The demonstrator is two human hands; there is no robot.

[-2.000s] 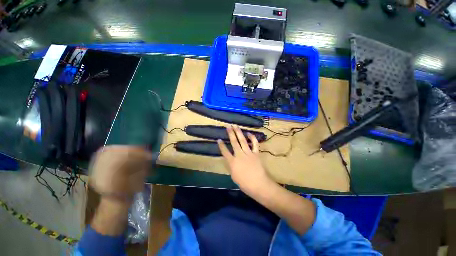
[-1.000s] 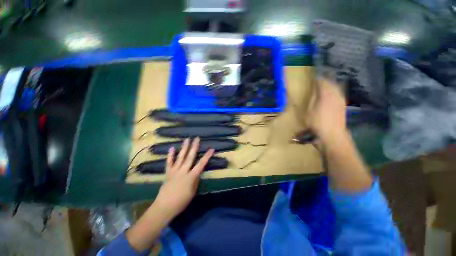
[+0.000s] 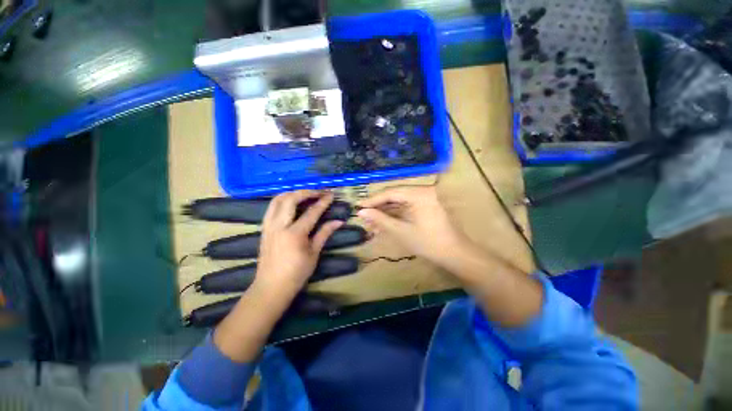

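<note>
Several black padded headbands lie side by side across the cardboard work board (image 3: 473,201). My left hand (image 3: 297,229) grips the right part of the top headband (image 3: 233,210). My right hand (image 3: 413,225) is at that headband's right end, fingertips pinched together; what they pinch is too small to tell. Other headbands (image 3: 233,277) lie below, partly under my left hand and forearm. A thin wire (image 3: 389,259) trails from one of them.
The blue plastic tray (image 3: 321,183) holds the screw feeder (image 3: 285,72) and small round black parts (image 3: 393,120). The parts tray (image 3: 578,80) is at upper right. The electric screwdriver (image 3: 590,177) lies below it. A clear bag (image 3: 690,185) is far right. Waiting headbands (image 3: 64,265) are at far left.
A fourth headband has joined the row. My right hand has moved from near the screwdriver to the top headband's end. My left hand has moved up onto the top headband. The view has shifted.
</note>
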